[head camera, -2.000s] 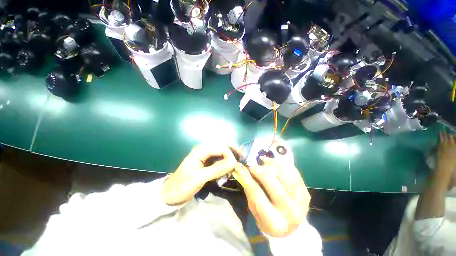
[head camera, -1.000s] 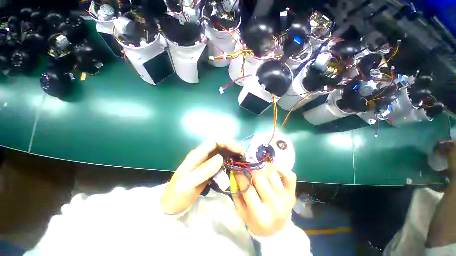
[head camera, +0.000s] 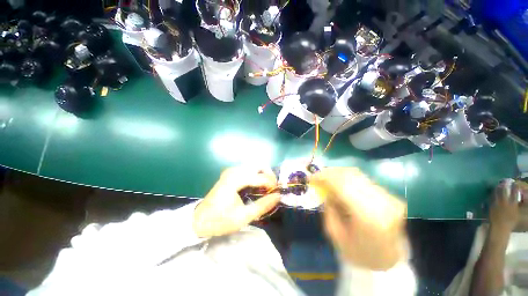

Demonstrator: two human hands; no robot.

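A white housing [head camera: 298, 199] lies at the bench's near edge with its round end face towards me. The face shows a dark centre hole and a smaller dark spot. My left hand [head camera: 234, 202] is closed around a dark ball head [head camera: 255, 193] just left of the face; the fingers hide most of it. Thin wires [head camera: 285, 188] run from it to the centre hole. My right hand [head camera: 362, 217] is blurred at the right side of the face, fingertips bent near the small dark spot. Whether it grips anything cannot be told.
White housings [head camera: 223, 78] topped by black balls with loose wires stand or lie from the centre to the right of the green bench [head camera: 139, 156]. Loose ball heads [head camera: 75, 98] cluster at far left. Another person's hand and arm [head camera: 502, 214] are at the right edge.
My right hand has moved right and up from the wires between the ball head and the housing, and it is blurred. My left hand still holds the dark ball head.
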